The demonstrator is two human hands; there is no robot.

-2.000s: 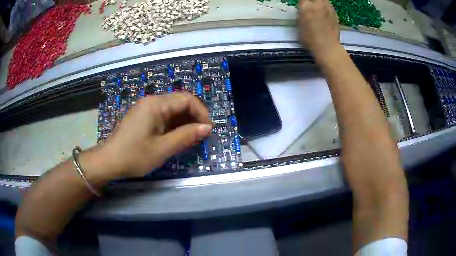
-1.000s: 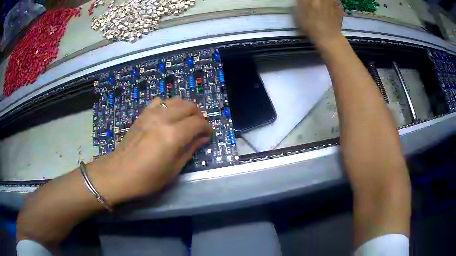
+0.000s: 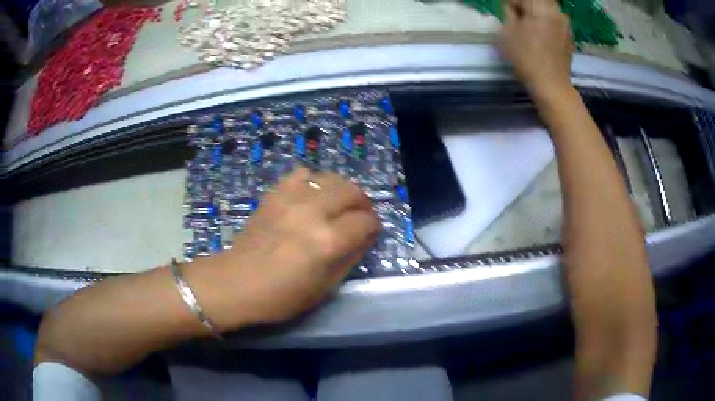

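The circuit board panel (image 3: 274,147) lies between the conveyor rails, dense with tiny parts, blue ones and a few red ones among them. My left hand (image 3: 313,235) is over its lower right part, fingers bent and tips together; its palm side is hidden, so I cannot tell whether it holds a part. My right hand (image 3: 538,43) is at the green components (image 3: 593,23) beyond the far rail, fingers bent and blurred, partly covering the heap. Whether it holds a piece cannot be seen.
Red components (image 3: 82,66) and white components (image 3: 263,30) lie in heaps on the far shelf. A black smartphone (image 3: 433,172) and a white sheet (image 3: 502,176) lie below rail level, right of the panel. A metal bar (image 3: 657,174) is farther right. The near rail (image 3: 470,294) crosses in front.
The whole view has shifted, so the panel and rails appear farther right. My left hand stays over the panel's lower right part. My right hand remains at the green heap, more of which shows than one second ago.
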